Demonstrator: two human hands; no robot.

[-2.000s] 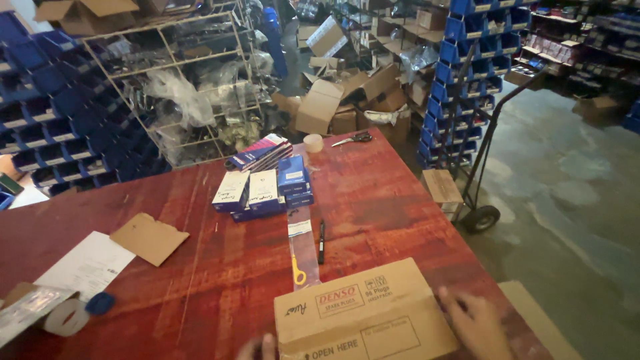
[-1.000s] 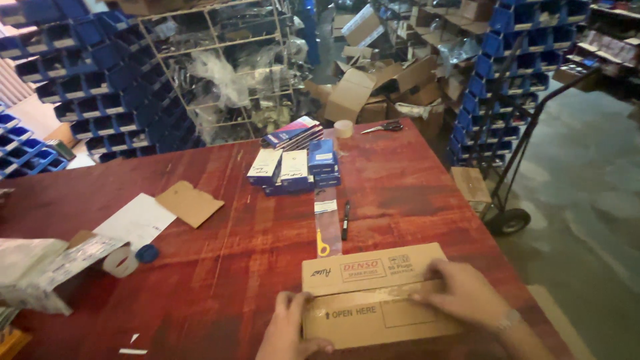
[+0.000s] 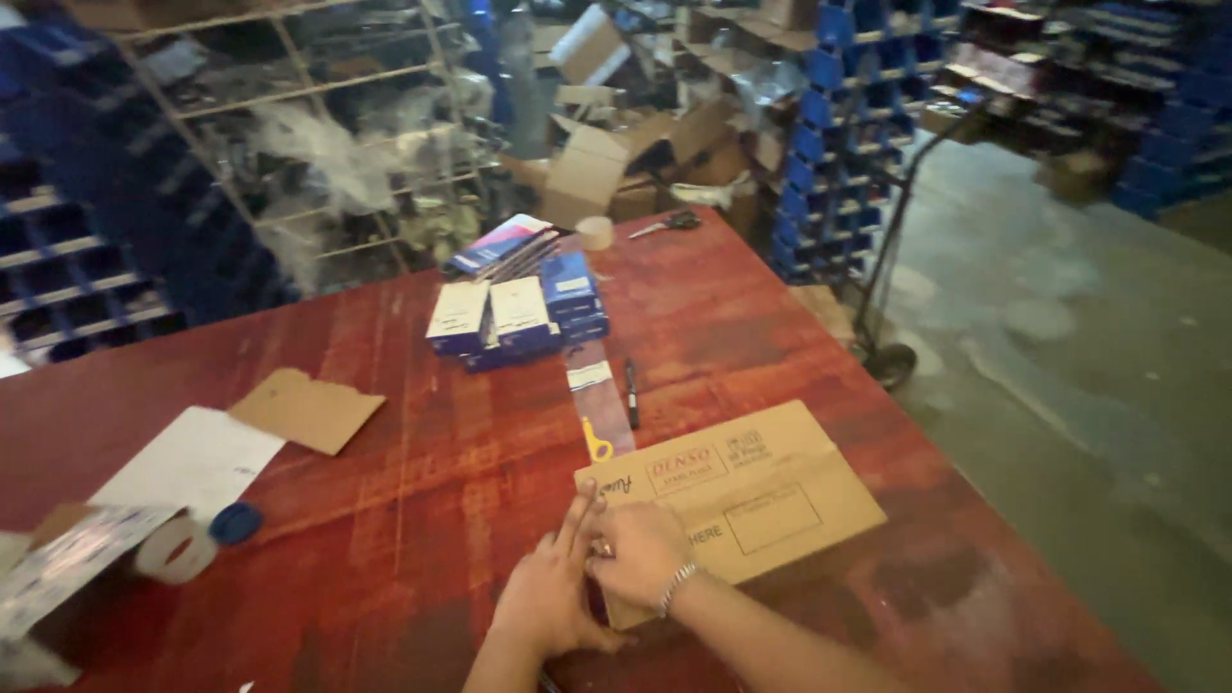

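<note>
A flattish DENSO cardboard box (image 3: 770, 481) lies on the red table near its right edge. My left hand (image 3: 549, 592) rests against the box's left end, with fingers along its corner. My right hand (image 3: 640, 553), a bracelet at the wrist, lies on the left part of the top, close to my left fingers; whether it holds something small is unclear. Just beyond the box are a yellow-handled tool (image 3: 597, 443) on a clear plastic strip (image 3: 595, 390) and a black pen (image 3: 631, 395). Farther back, small blue and white boxes (image 3: 520, 313) are stacked.
Black-handled scissors (image 3: 669, 224) and a tape roll (image 3: 595, 233) lie at the far corner. On the left are white paper (image 3: 197, 462), a cardboard piece (image 3: 308, 409), another tape roll (image 3: 176, 551) and a blue round object (image 3: 236, 523). A hand truck (image 3: 890, 361) stands beyond the right edge.
My right hand has moved from the box's right side to its left end, beside my left hand. The box now sits more slanted on the table.
</note>
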